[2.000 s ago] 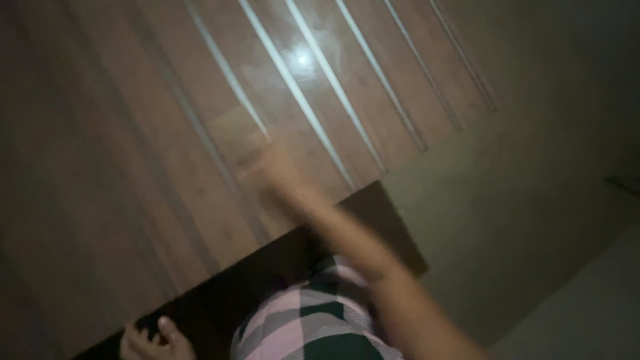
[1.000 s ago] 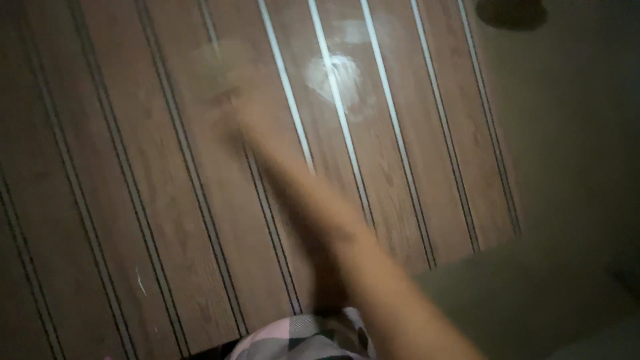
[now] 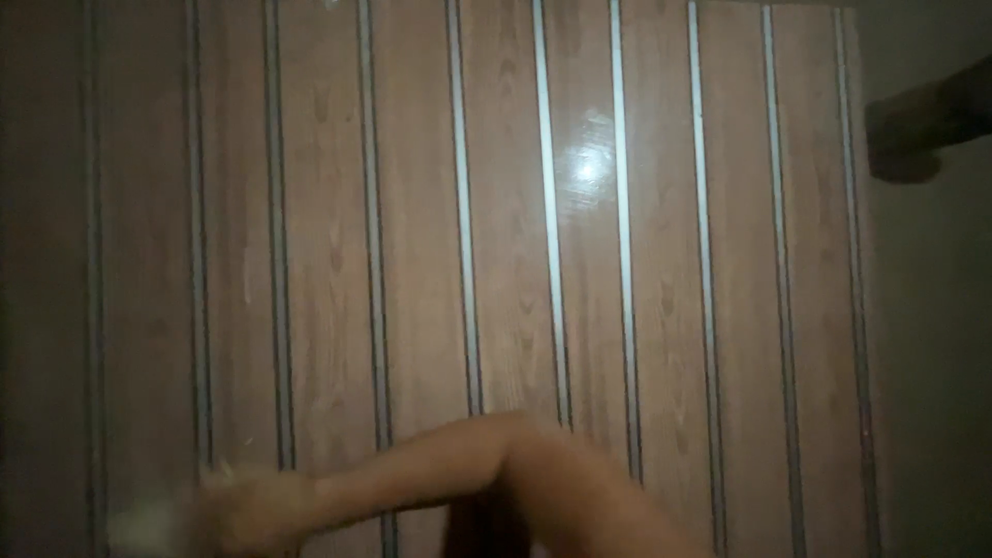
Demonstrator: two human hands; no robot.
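Note:
My right hand (image 3: 252, 508) is at the lower left, blurred, at the end of a forearm that reaches in from the bottom right. A pale, blurred thing (image 3: 147, 527), perhaps a cloth or sponge, shows at its fingers; the hand seems closed on it. Beneath lies a wood-grain panelled surface (image 3: 418, 232) with pale lengthwise strips and a bright reflection of light. My left hand is out of view.
Beyond the right edge of the panelled surface is a dim, plain floor or ground (image 3: 930, 310). A dark shape (image 3: 907, 139), too dim to name for certain, reaches in from the upper right.
My right hand has swept from the upper part of the surface to the lower left. My left hand, at the bottom left two seconds ago, is out of view. The view has turned.

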